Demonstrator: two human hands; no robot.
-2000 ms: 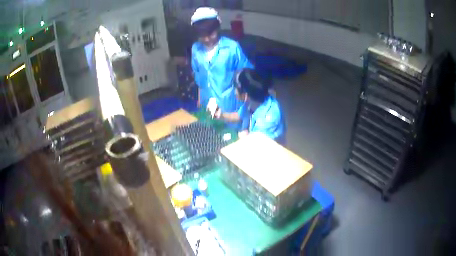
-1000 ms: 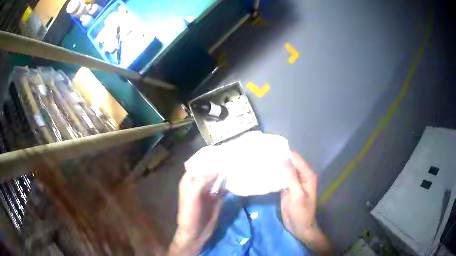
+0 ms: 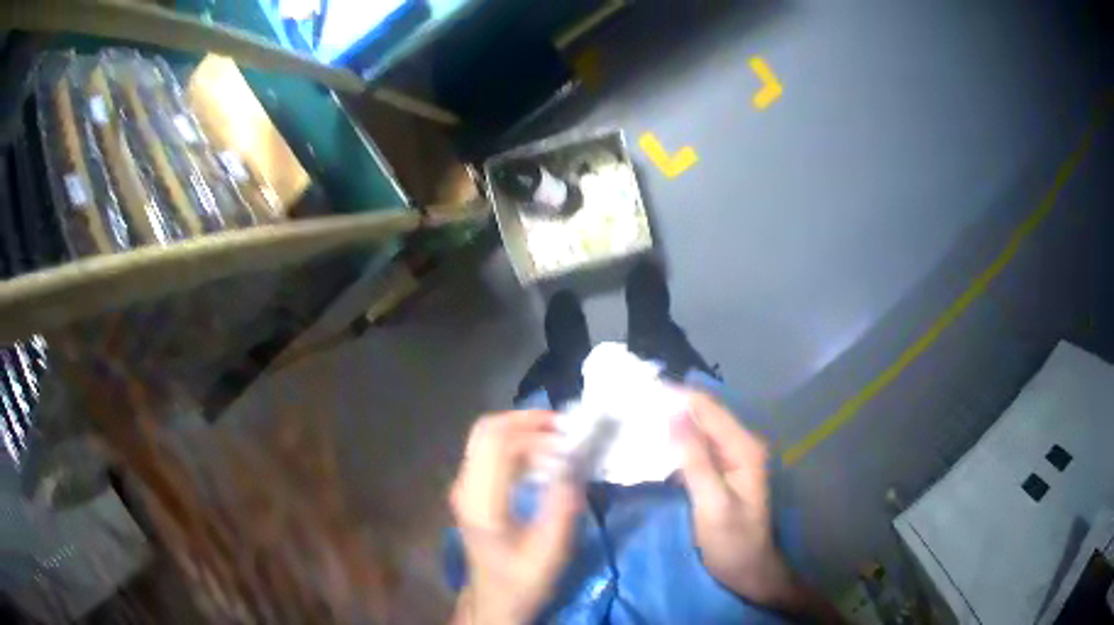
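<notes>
A white cloth or wipe (image 3: 629, 421) is bunched between my two hands in front of my blue coat. My left hand (image 3: 519, 507) grips its left side, with the fingers blurred. My right hand (image 3: 733, 494) grips its right side between thumb and fingers. The cloth looks crumpled, and its lower edge hangs between the hands. It is held above my dark shoes and the floor.
A pale open waste box (image 3: 527, 250) with a dark bottle inside stands on the floor ahead. Stacked trays (image 3: 134, 159) with brown layers stand at upper left behind a wooden rail (image 3: 208, 248). A white panel (image 3: 1014, 488) with black squares is at lower right.
The cloth was spread wide between both hands and is now bunched smaller. My hands have come closer together. The view has shifted, so the box sits higher and my shoes show.
</notes>
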